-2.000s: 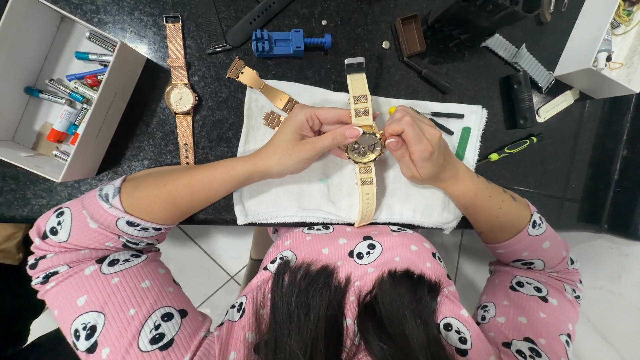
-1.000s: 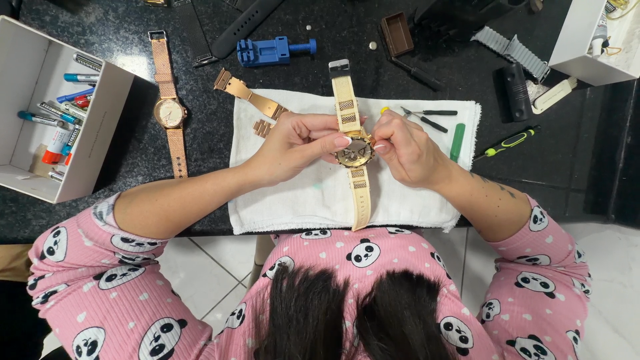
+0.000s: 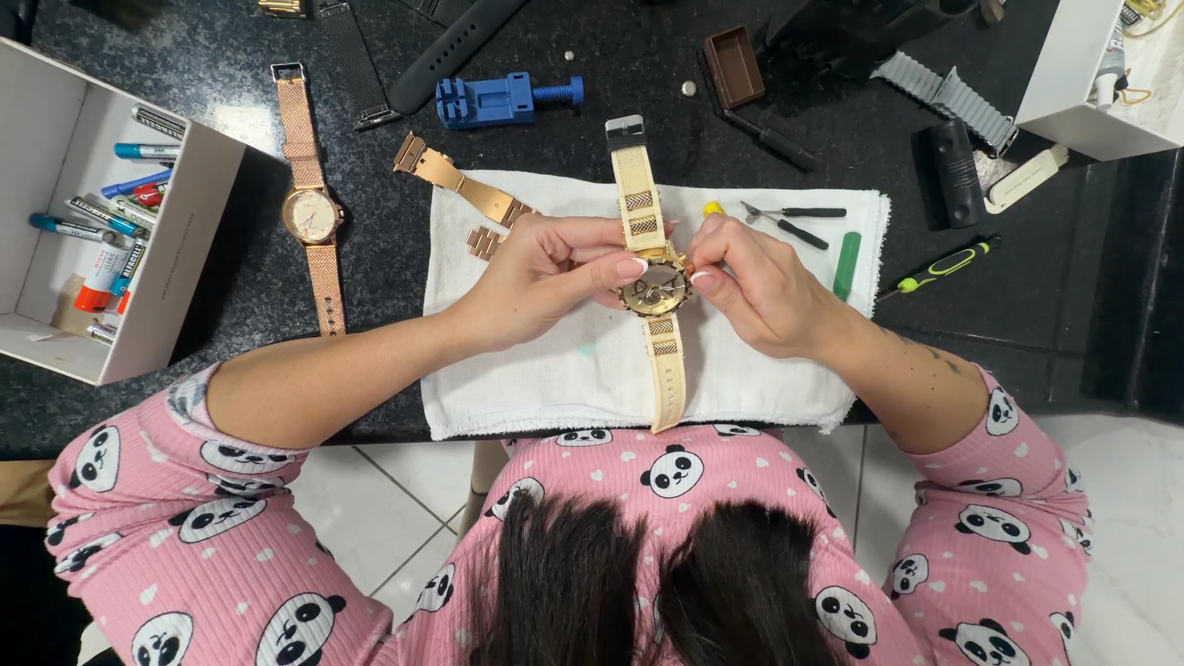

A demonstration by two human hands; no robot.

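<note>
A gold-cased wristwatch with a cream strap (image 3: 655, 287) is held face up over a white towel (image 3: 518, 379). My left hand (image 3: 564, 268) grips the left side of its case, thumb at the bezel and fingers behind. The thumb and bent index finger of my right hand (image 3: 758, 287) pinch at the crown on the right side of the case; the crown itself is mostly hidden. Small black-handled screwdrivers (image 3: 803, 232), a yellow-ended tool (image 3: 713, 209) and a green tool handle (image 3: 845, 265) lie by my right hand. A rose-gold link bracelet (image 3: 462, 185) lies partly on the towel's upper left corner.
Left stand a box of markers (image 3: 199, 250) and a rose-gold watch (image 3: 312, 216). Beyond the towel are a blue watch-link remover (image 3: 499, 100), a black strap (image 3: 453, 55) and a brown tray (image 3: 733, 65). Right are a green-black screwdriver (image 3: 943, 265), a brush (image 3: 1027, 178) and a white box (image 3: 1073, 120).
</note>
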